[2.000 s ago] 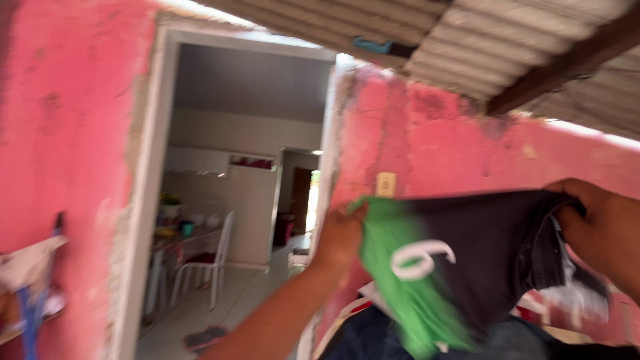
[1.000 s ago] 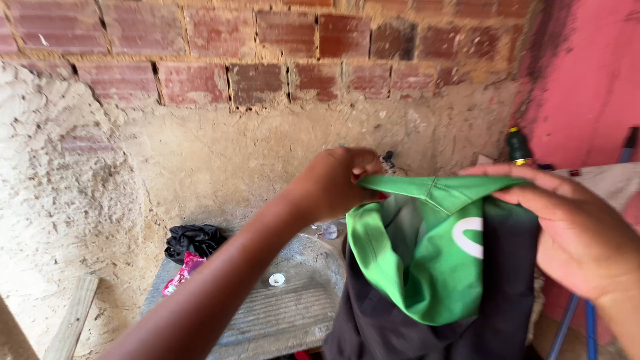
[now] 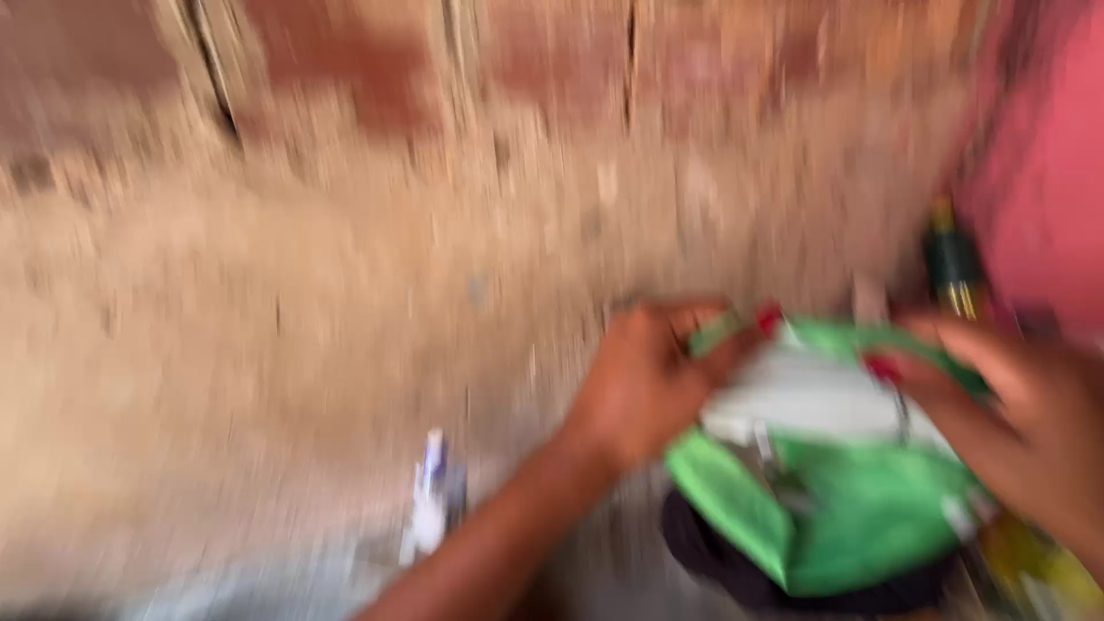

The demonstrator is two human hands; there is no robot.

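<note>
Motion blurs the head view. A green and black cloth garment (image 3: 880, 517) hangs at the lower right, its green hem spread open toward me and its dark part below. My left hand (image 3: 655, 379) pinches the hem on its left side, thumb and fingers closed on the edge. My right hand (image 3: 1009, 405) grips the same hem on the right. Between the hands, a whitish inner face of the garment shows. Red nails are visible on both thumbs. The lower part of the garment is partly hidden and smeared.
A rough wall (image 3: 345, 302) of plaster and brick stands ahead, meeting a pink wall (image 3: 1052, 172) at right. A dark green bottle (image 3: 953, 259) is near the corner. A blurred white and blue item (image 3: 431, 500) stands by the grey sink (image 3: 259, 591). Something yellow (image 3: 1035, 561) lies lower right.
The view has swung from the doorway to the brick wall and sink. The garment, spread sideways between my hands two seconds ago, now hangs with its hem opened and its inside showing.
</note>
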